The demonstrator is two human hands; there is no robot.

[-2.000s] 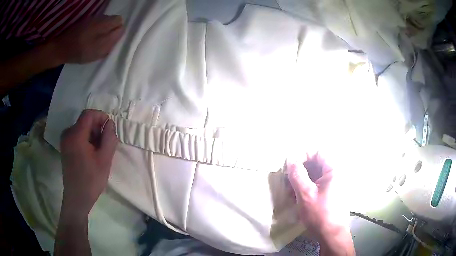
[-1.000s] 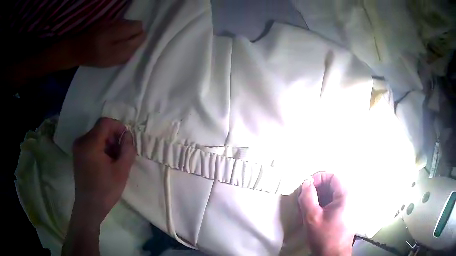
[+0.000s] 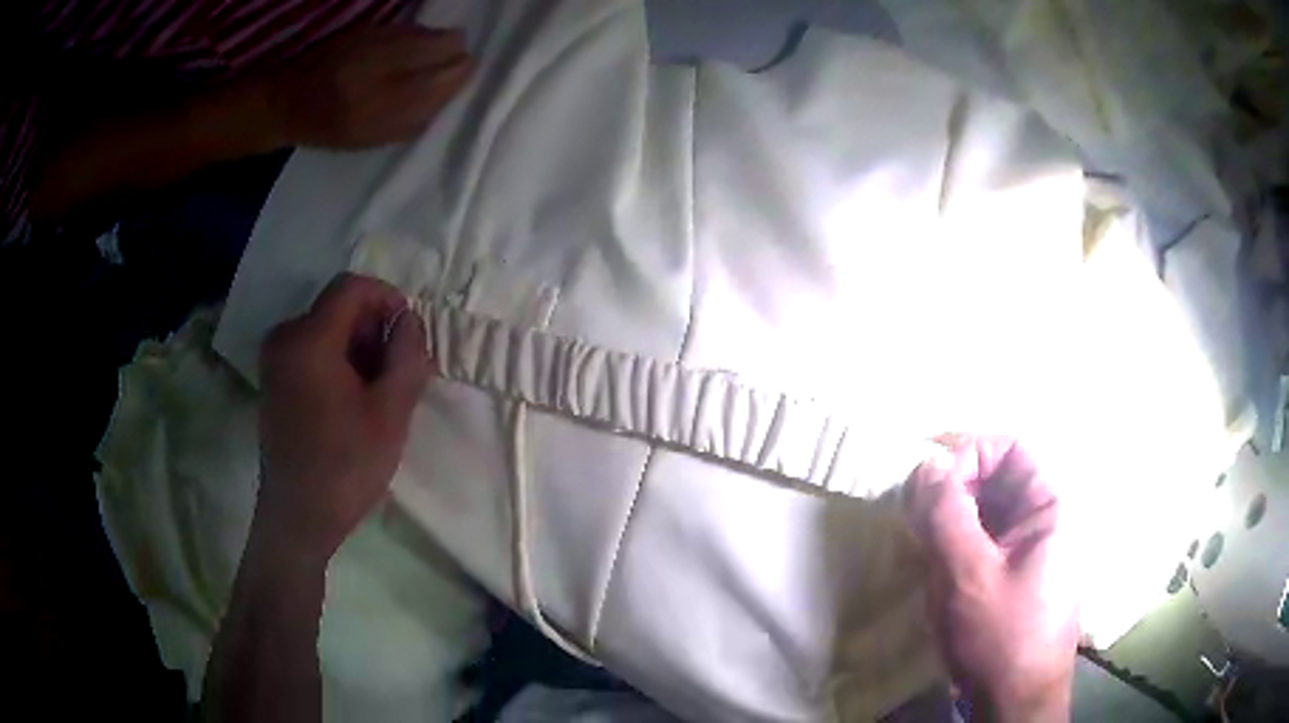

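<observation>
A cream-white garment piece (image 3: pixel 566 184) is spread over the table, blown out by glare at its right side. A ruched elasticated waistband section (image 3: pixel 636 391) runs across it, sloping down to the right. My left hand (image 3: pixel 344 410) pinches the band's left end between thumb and fingers. My right hand (image 3: pixel 997 565) pinches the right end, where the glare hides the cloth edge. The band lies stretched out between both hands. A narrow cream strip (image 3: pixel 520 523) hangs below it.
Another person's hand (image 3: pixel 375 88) rests on the cloth at the upper left, beside a red-and-white striped top (image 3: pixel 184 31). Crumpled cream cloth (image 3: pixel 170 494) lies at the left and more at the upper right. Part of the sewing machine (image 3: pixel 1251 558) shows at the right edge.
The garment and both my hands sit further right in view, with the machine mostly out of the picture. The band looks straighter than before. Both hands keep their pinch.
</observation>
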